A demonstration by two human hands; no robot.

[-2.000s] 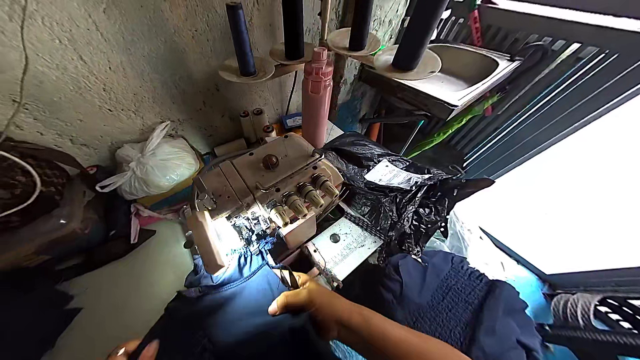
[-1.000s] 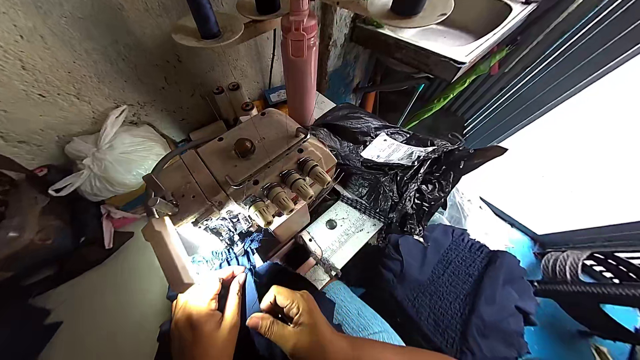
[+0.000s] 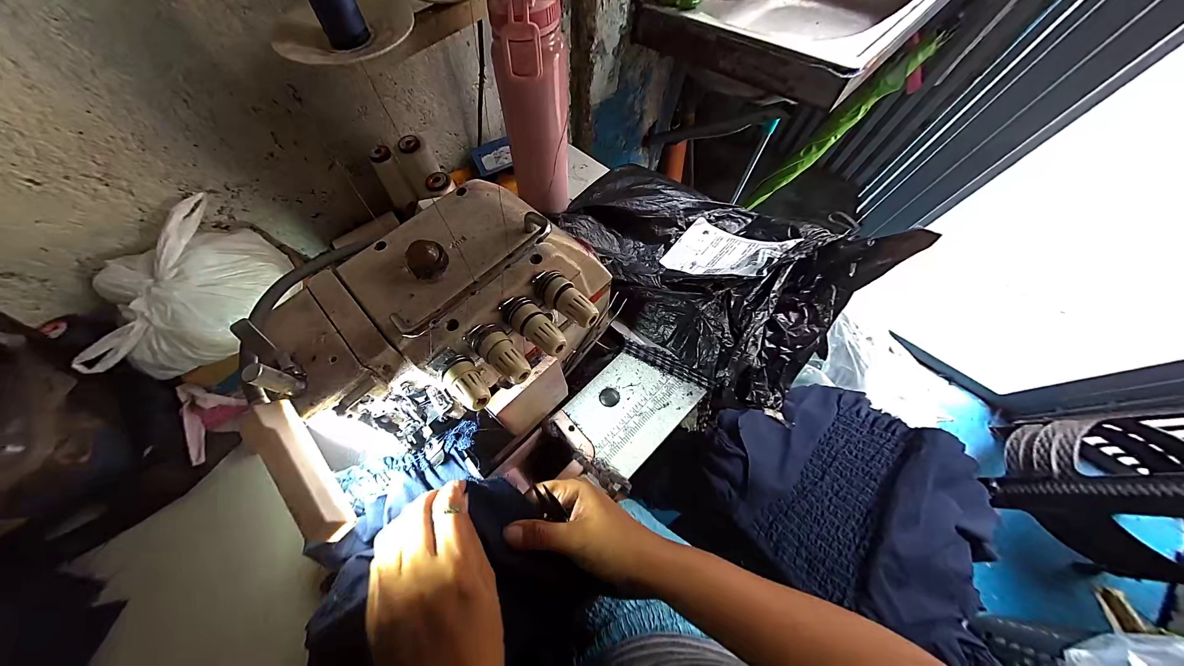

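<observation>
An overlock sewing machine (image 3: 444, 268) stands in front of me, its lamp lighting the needle area. Navy blue fabric (image 3: 347, 592) runs from the presser foot toward me, gathered near the needles. My left hand (image 3: 435, 578) lies on this fabric, fingers together, pressing or gripping it just in front of the machine. My right hand (image 3: 583, 536) is close beside it, holding a small dark pointed tool (image 3: 548, 502), perhaps thread snips, between thumb and fingers, against the fabric. Under my right forearm lies light blue shirred fabric (image 3: 638, 615).
A black plastic bag (image 3: 731, 314) bearing a label lies right of the machine, near a pink bottle (image 3: 534, 111). Shirred navy fabric (image 3: 832, 490) is heaped at the right. A knotted white bag (image 3: 194, 287) sits at left; a thread spool (image 3: 340, 20) stands above.
My left hand, barely in view at the lower edge two seconds ago, has come up onto the navy fabric beside my right hand. The view has moved closer to the machine.
</observation>
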